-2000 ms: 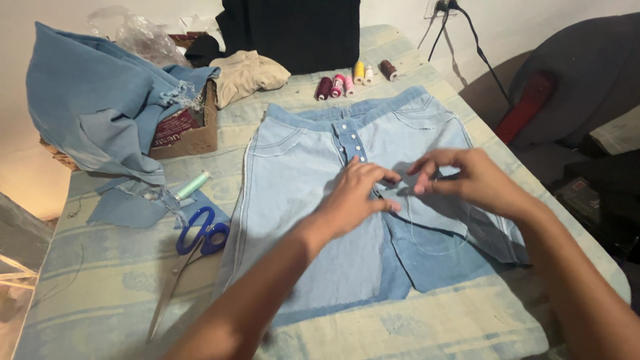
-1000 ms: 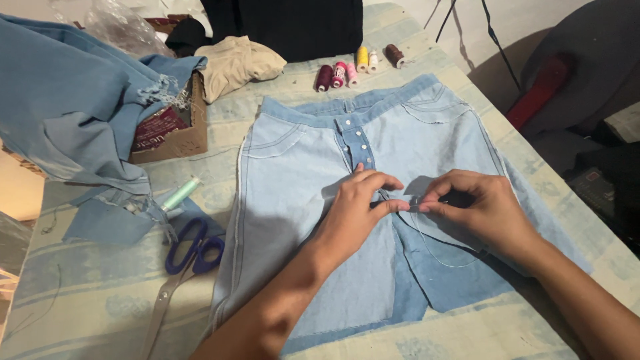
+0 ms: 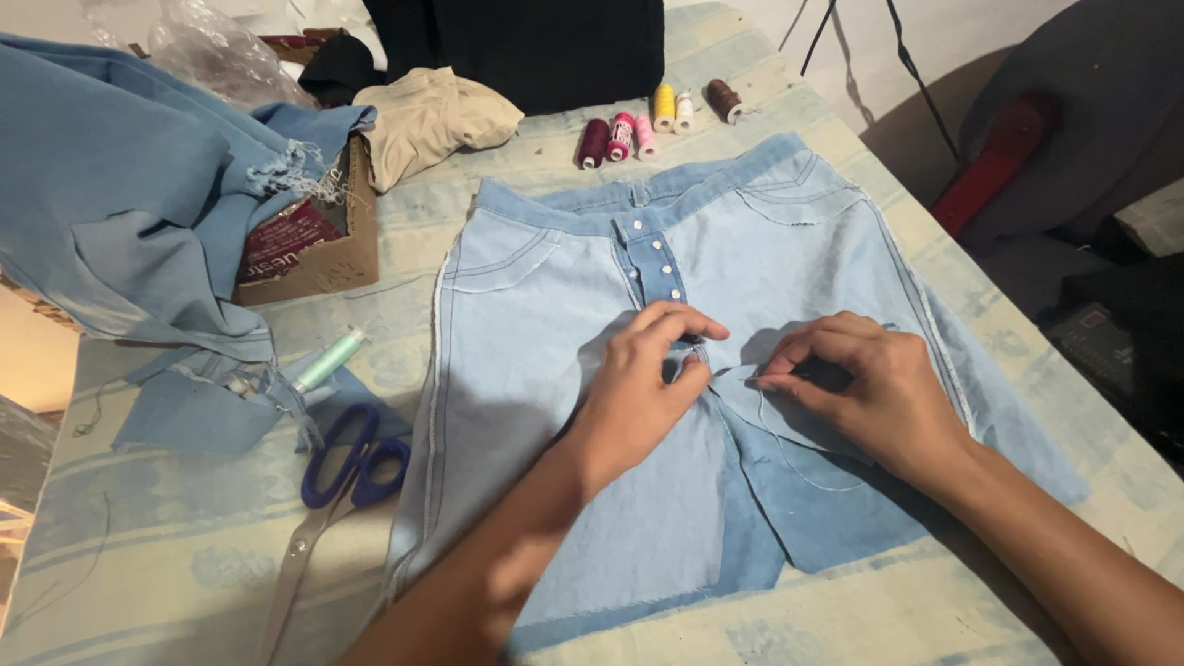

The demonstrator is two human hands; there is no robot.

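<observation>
Light blue denim shorts, inside out with raw seams showing, lie flat on a patterned tablecloth. My right hand pinches a thin needle between thumb and fingertips, just right of the crotch. A light thread loops below it over the denim. My left hand rests at the base of the fly, its thumb and index finger apart, with the thumb touching the cloth by the crotch seam. Whether it grips a fold cannot be told. Above it runs the button fly with several pale buttons.
Blue-handled scissors lie left of the shorts, near a mint thread spool and denim scraps. A cardboard box with draped denim stands at the upper left. Beyond the waistband are several thread spools, beige cloth and black fabric.
My right hand has moved a little right, away from my left fingertips; one second ago the fingertips of both hands were close together over the crotch.
</observation>
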